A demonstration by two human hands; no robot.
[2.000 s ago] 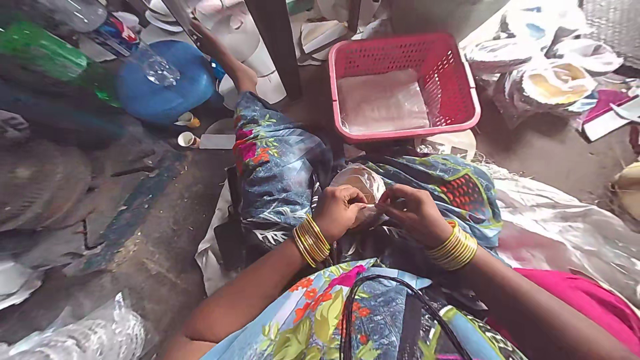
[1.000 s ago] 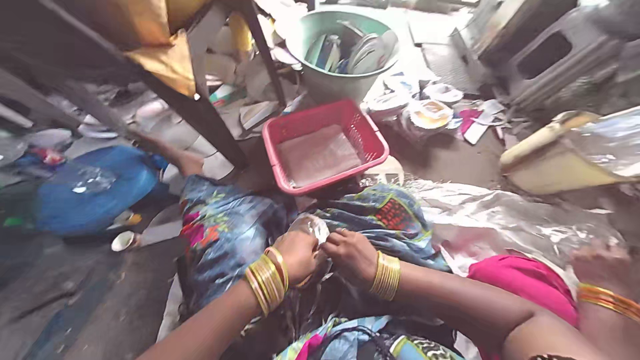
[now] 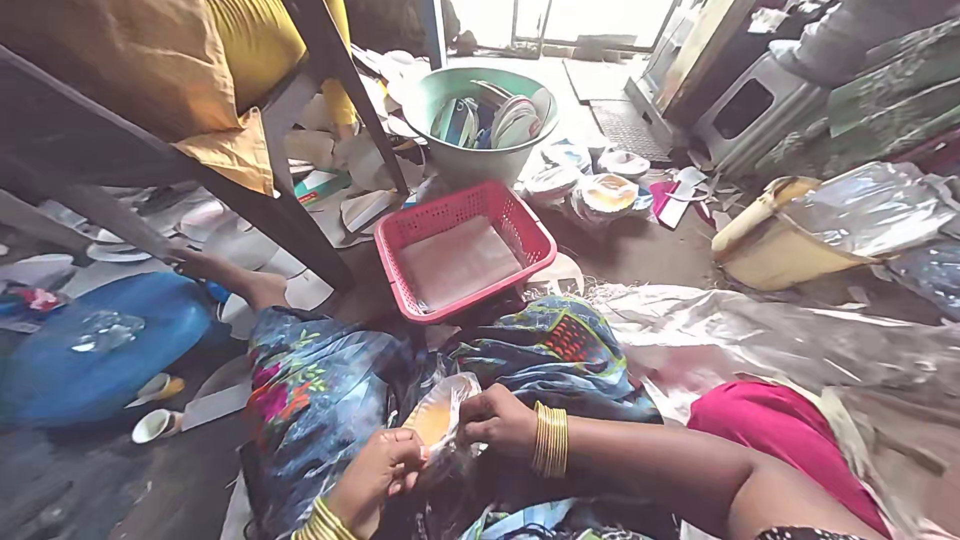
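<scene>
Over my lap, a round paper plate or bowl (image 3: 433, 420) with an orange-yellow face sits in a clear plastic bag (image 3: 463, 390). My left hand (image 3: 386, 469) pinches the bag's near left edge between thumb and fingers. On the other side, my right hand (image 3: 495, 421) grips the bag close to the rim. Whether more than one plate is inside cannot be told. Just past my knees stands a red plastic basket (image 3: 540, 259) with a flat, pale sheet on its bottom.
Behind the basket is a green tub (image 3: 480, 161) of paper pieces. Bagged plates (image 3: 607, 193) lie right of it. A blue round stool or lid (image 3: 161, 319) is at left, near a paper cup (image 3: 154, 426). A yellowish container (image 3: 787, 255) holds plastic film. Dark table legs (image 3: 262, 217) rise at left.
The view has swung, bringing the tub and doorway into sight. My hands have moved apart on the bag, and the plate's orange-yellow face now shows. A second person's banded arm at right is out of view.
</scene>
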